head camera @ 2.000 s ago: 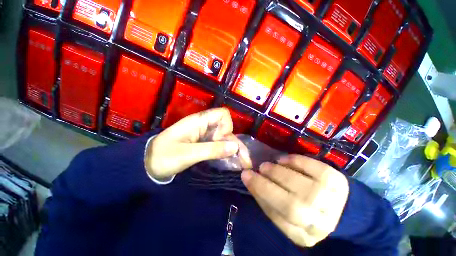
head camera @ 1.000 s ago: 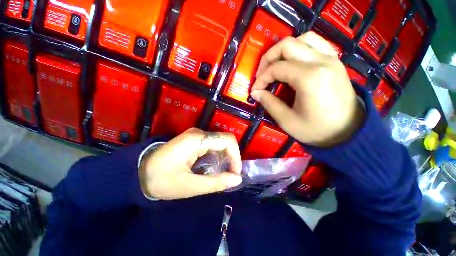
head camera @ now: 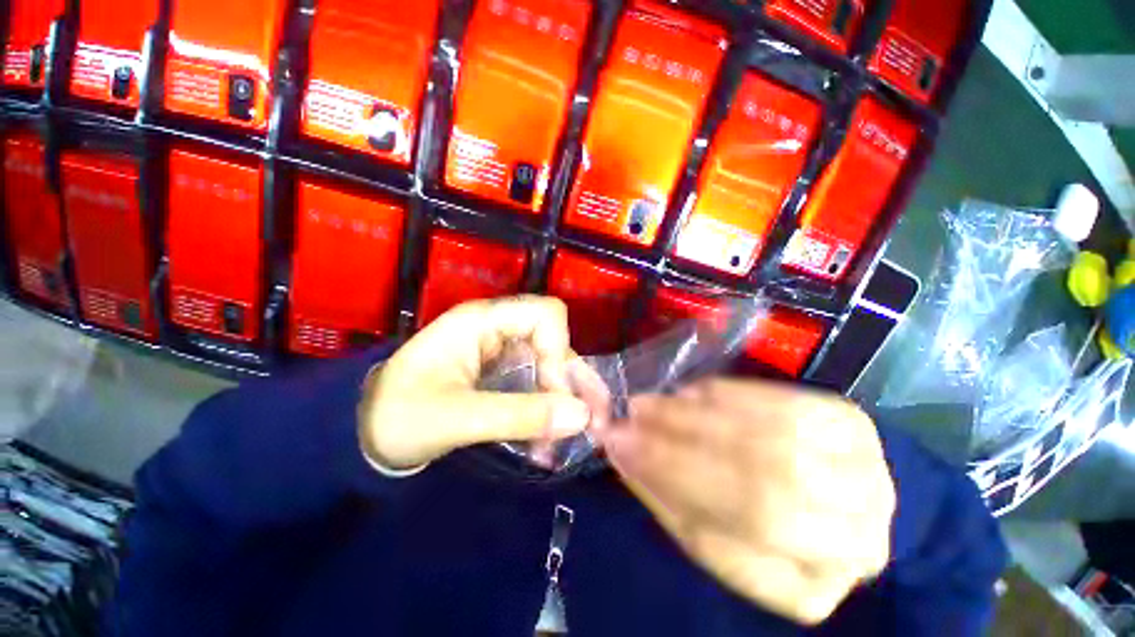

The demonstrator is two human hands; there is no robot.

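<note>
My left hand (head camera: pixel 467 392) pinches the edge of a clear, shiny plastic film (head camera: pixel 672 355) low in front of my chest. Dark material shows under the film; its cells cannot be made out. My right hand (head camera: pixel 759 485) is blurred, its fingertips meeting the left fingers at the film. Whether it pinches a small part is hidden. Beyond the hands lies the black tray (head camera: pixel 418 189) with rows of red covers (head camera: pixel 517 106), each with white print and a small dark oblong near one end.
A smartphone (head camera: pixel 859 334) lies at the tray's right edge. Crumpled clear bags (head camera: pixel 971 311), a white rounded object (head camera: pixel 1075 213), a white frame sheet (head camera: pixel 1058 438) and a yellow and blue fan (head camera: pixel 1093 279) are at the right. Stacked dark sheets (head camera: pixel 62 541) are at lower left.
My right hand has come back from a cover in the tray to the film at my left hand. The tray appears shifted in view, and the phone now shows.
</note>
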